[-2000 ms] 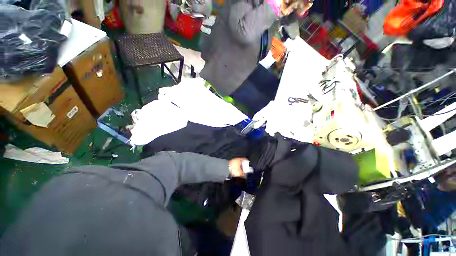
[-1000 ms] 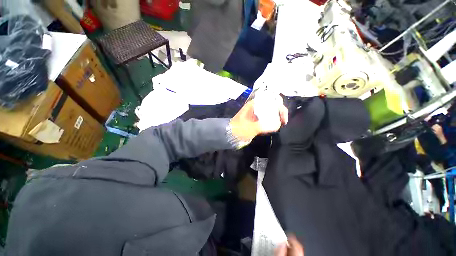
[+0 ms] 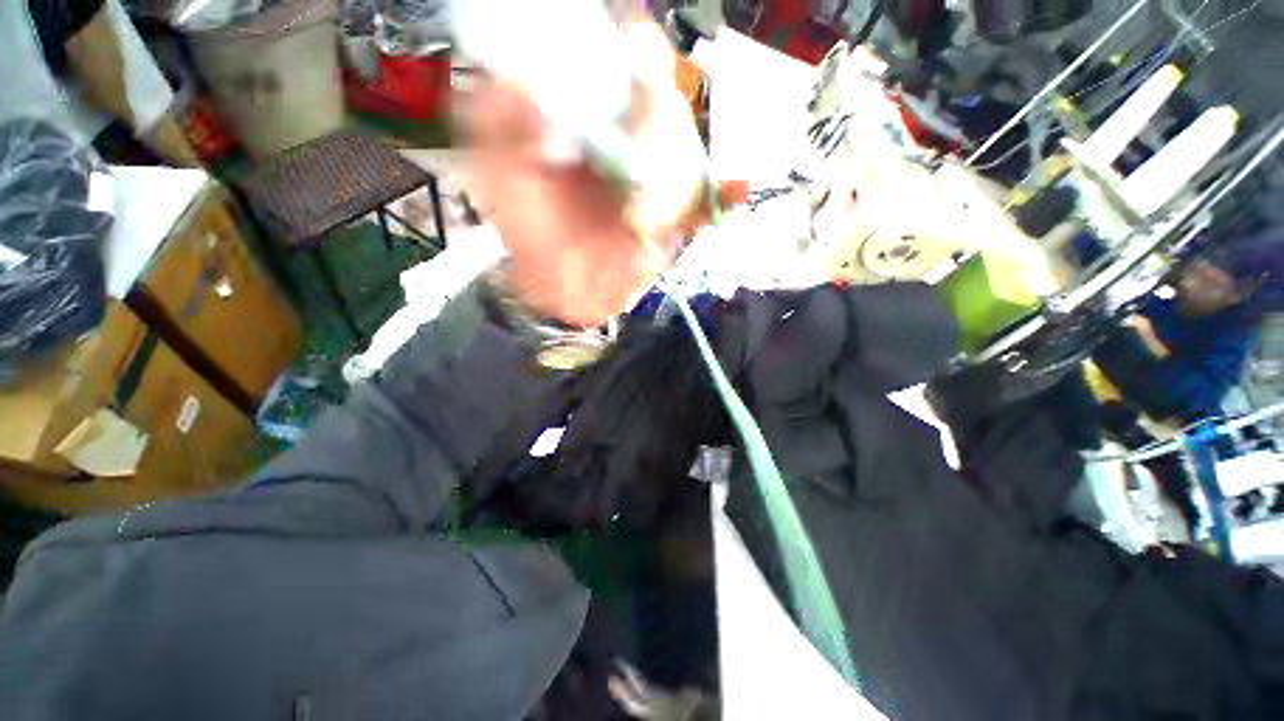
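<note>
My left hand [image 3: 570, 211] is raised close to the camera, blurred and overexposed. It is closed on a bright white item [image 3: 542, 57] whose kind I cannot tell. A thin pale green cord or strip [image 3: 768, 486] runs from beside this hand down to the bottom edge; its lower end is out of view. Black garment pieces [image 3: 915, 521] lie heaped on the white table, whose edge [image 3: 753, 620] shows below. My right hand is not in view.
The cream sewing machine [image 3: 901, 247] stands beyond the cloth, with white thread cones [image 3: 1183, 155] at upper right. A person in blue [image 3: 1197, 345] is at the right. Cartons [image 3: 211, 324] and a woven stool [image 3: 338, 183] are at left.
My left hand has risen towards the camera with the white item. The green strip now shows stretched across the black cloth. The other hand at the bottom edge has gone out of view.
</note>
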